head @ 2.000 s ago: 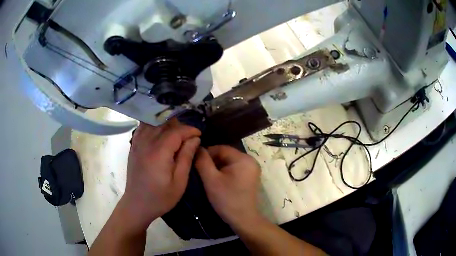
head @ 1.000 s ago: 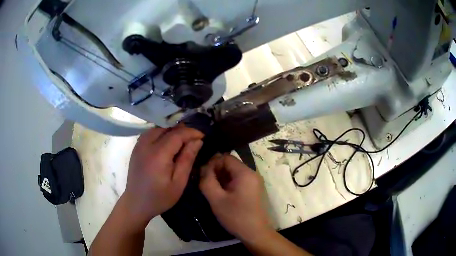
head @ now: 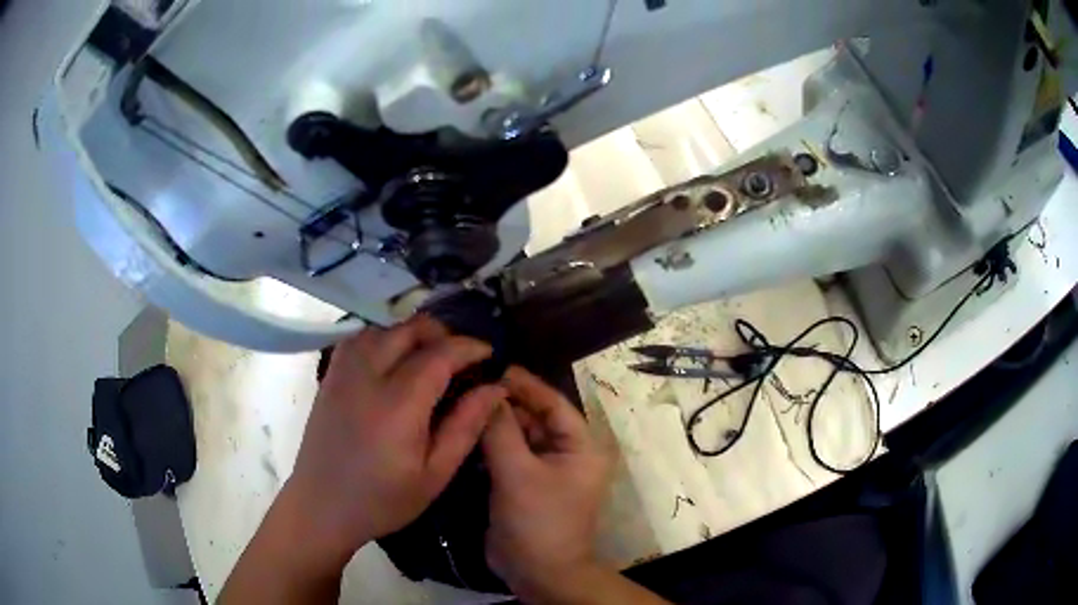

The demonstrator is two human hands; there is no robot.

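The black bag body (head: 443,538) hangs below the tip of the cylinder arm and lies over the table's front edge. Its upper end is at the needle area (head: 455,296), partly hidden by the machine head and my fingers. My left hand (head: 384,431) pinches the black fabric just below the needle area. My right hand (head: 550,473) grips the fabric close beside it, fingertips near my left thumb. The dark arm end cover (head: 579,319) is right of the fabric.
The off-white sewing machine head (head: 662,65) fills the top. The white cylinder arm (head: 768,242) runs right. Thread snips (head: 686,360) with a looped black cord (head: 816,352) lie on the cream table (head: 674,485). A black cap (head: 144,429) is at the far left.
My right hand has moved up and left on the fabric to beside my left thumb. My left hand has shifted slightly. The view has shifted a little.
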